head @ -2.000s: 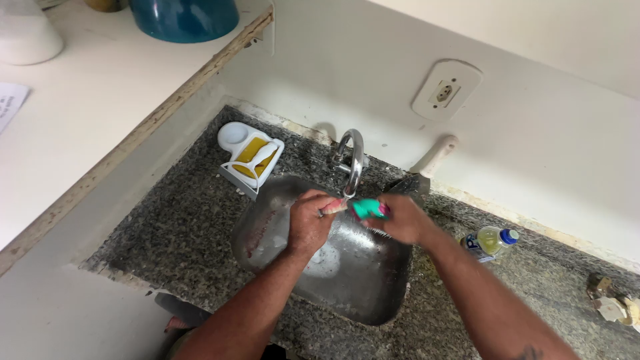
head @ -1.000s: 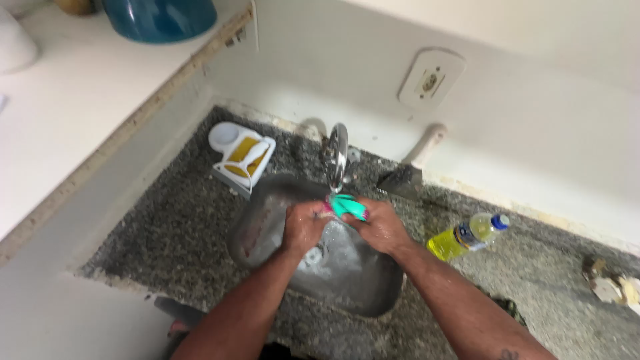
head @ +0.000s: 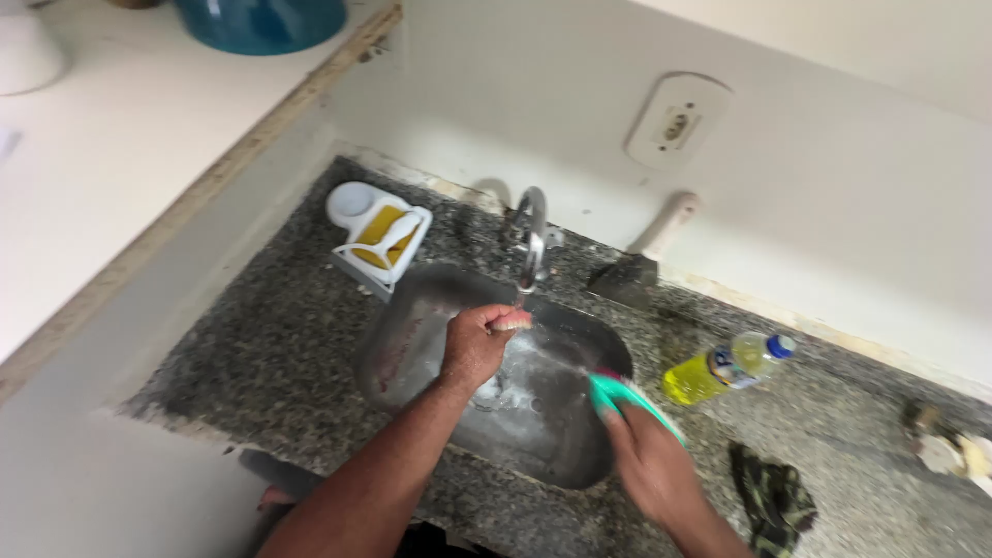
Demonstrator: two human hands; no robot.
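Observation:
My left hand (head: 474, 347) grips a denture (head: 511, 320) with pink gum and pale teeth, right under the spout of the chrome faucet (head: 533, 240), where water seems to run. My right hand (head: 655, 465) holds a teal scrubbing brush (head: 620, 394) with light bristles over the right rim of the stainless steel sink (head: 434, 287). Brush and denture are apart. Suds or water lie in the basin around the drain.
A white sponge caddy (head: 380, 232) stands behind left of the sink. Behind right, a putty knife (head: 659, 236) leans on the wall. A bottle of yellow liquid (head: 721, 368) and a camouflage cloth (head: 771, 496) lie rightward. A wall outlet (head: 679, 122) sits above.
Both hands were close together at the brush and denture. My right hand has moved away to the right with the brush, while my left keeps the denture beneath the faucet.

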